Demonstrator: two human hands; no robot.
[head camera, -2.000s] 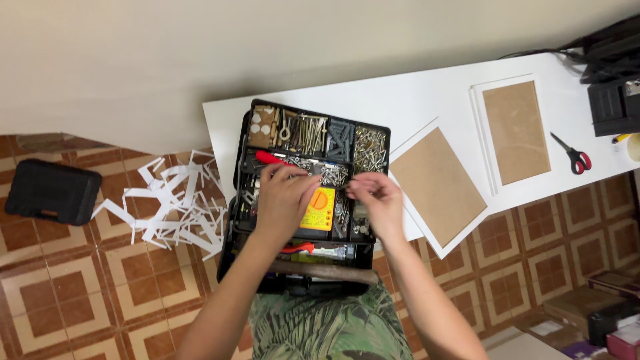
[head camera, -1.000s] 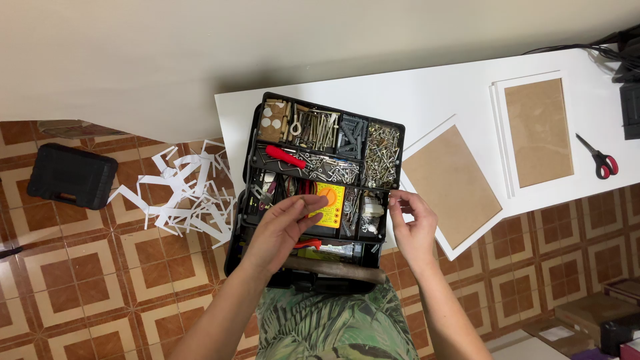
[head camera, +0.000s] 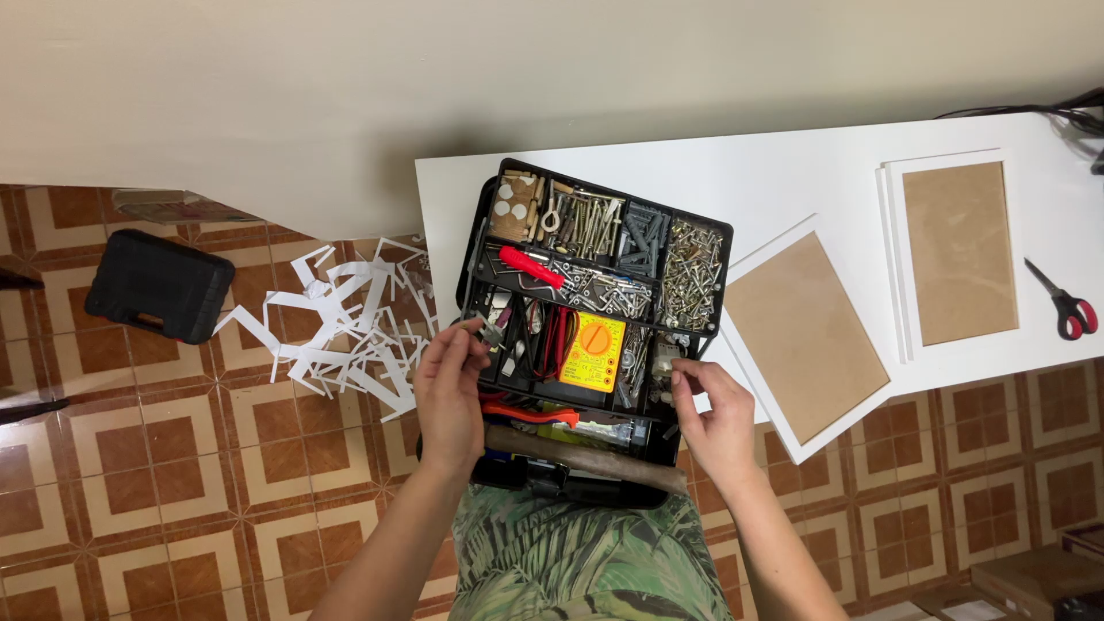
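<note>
An open black plastic toolbox with stepped trays straddles the near edge of the white table. My left hand is at its left side, fingertips pinching a small metallic piece too small to name. My right hand hovers by the right end of the lower tray, fingers curled; whether it holds anything I cannot tell. Between them lies a yellow digital multimeter beside red and black test leads. Above are a red-handled tool, hex keys, wall plugs and many screws. Orange-handled pliers and a wooden handle lie nearest my body.
On the white table are a tilted white picture frame, a stack of white frames and red-and-black scissors. White paper strips and a black plastic case lie on the tiled floor. Cardboard boxes stand lower right.
My left hand has moved left from over the multimeter to the toolbox's left side. Both hands were closer together over the lower tray two seconds ago, and the right has moved away to the right.
</note>
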